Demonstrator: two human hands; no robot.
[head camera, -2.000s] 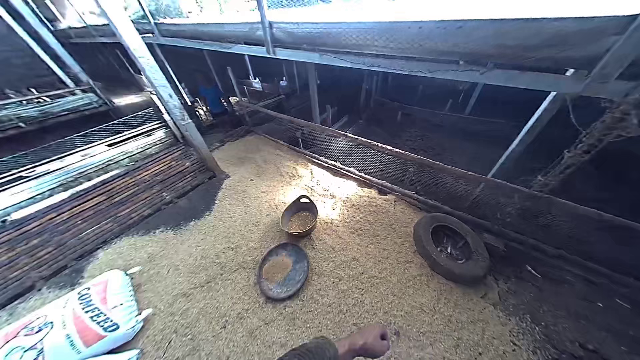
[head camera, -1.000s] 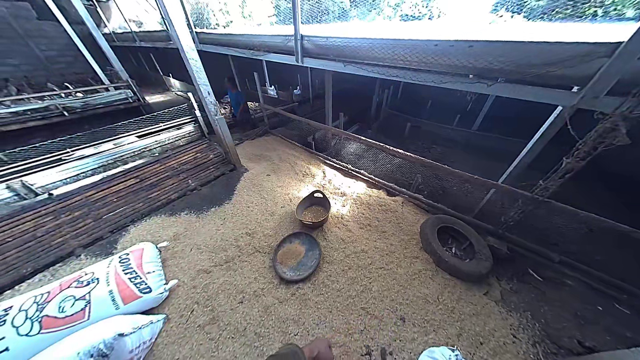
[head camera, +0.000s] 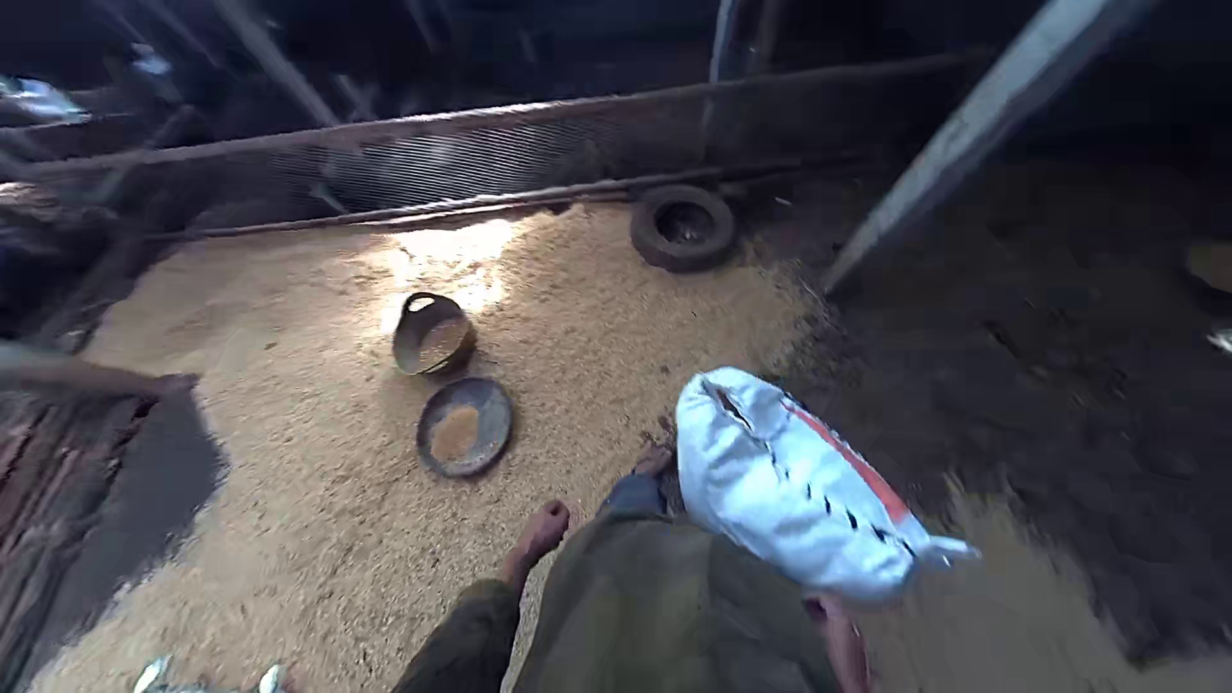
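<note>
My left hand (head camera: 545, 527) hangs over the grain-covered floor with its fingers curled and nothing seen in it. At the lower right, my right hand (head camera: 835, 624) is at the near lower edge of a white woven sack (head camera: 784, 481) with a red stripe; its fingers are mostly hidden under the sack. The sack lies slanted beside my right leg and has a slit and dark stitches or marks along it. Beyond my left hand, a round dark pan (head camera: 489, 423) holds a small heap of grain. Touching or just behind it stands a tilted handled basket (head camera: 414, 345) with grain inside.
An old tyre (head camera: 664, 245) lies at the far edge of the spread grain (head camera: 318, 462), near a low mesh barrier (head camera: 462, 164). A slanted post (head camera: 924, 183) rises at the right from dark ground. Ends of another white sack (head camera: 154, 674) show at the bottom left.
The view has swung to the right and down. The white sack at my right, only a small part of it seen at the bottom edge one second ago, is now in full view by my right hand.
</note>
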